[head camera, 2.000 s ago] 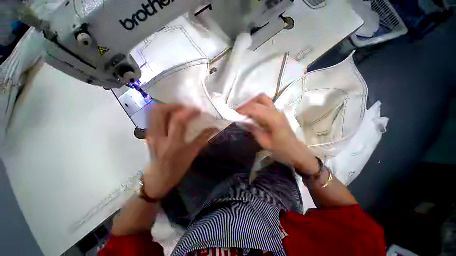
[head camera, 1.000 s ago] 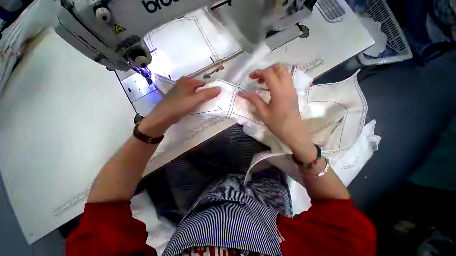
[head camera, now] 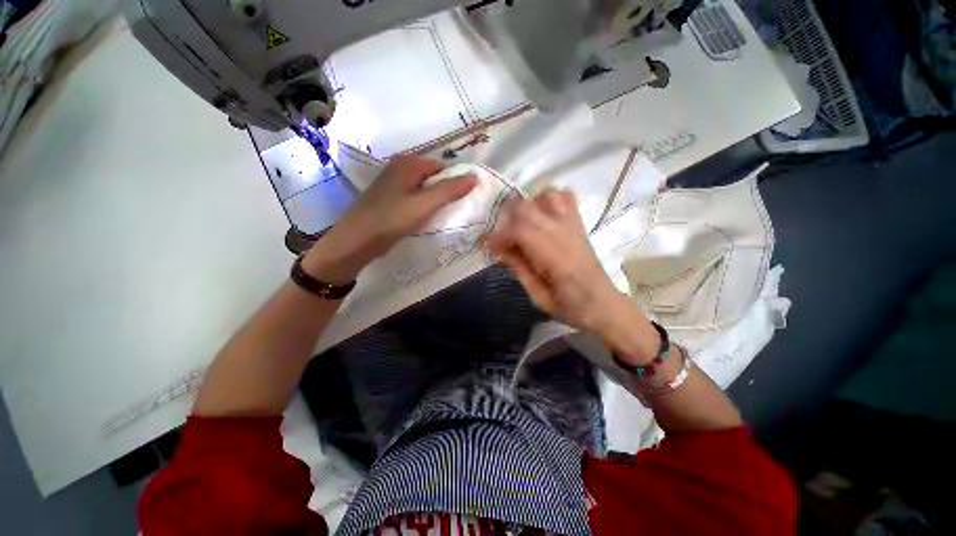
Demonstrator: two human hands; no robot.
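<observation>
The white garment (head camera: 687, 225) with thin dark stitch lines lies across the table's front edge and hangs down at the right. My left hand (head camera: 407, 201) pinches a curved, double-stitched part of it between thumb and fingers, right of the needle area. My right hand (head camera: 550, 246) is blurred, its fingers curled at the same stitched part; whether it holds cloth or a tool cannot be told. The presser foot and needle (head camera: 318, 147) are under bright violet light, left of my hands. Small dark metal snips (head camera: 466, 147) lie on the machine bed behind my left hand.
The grey-white machine head (head camera: 210, 52) spans the top left. The white table (head camera: 115, 262) has a printed ruler along its front edge. A pale plastic basket (head camera: 828, 131) stands at the upper right. More white garments (head camera: 42, 63) lie at the upper left. A striped cloth covers my lap.
Both hands lifted the cloth near the table edge earlier, then spread it on the bed. Since then my right hand has moved down and closed its fingers. The view has shifted slightly.
</observation>
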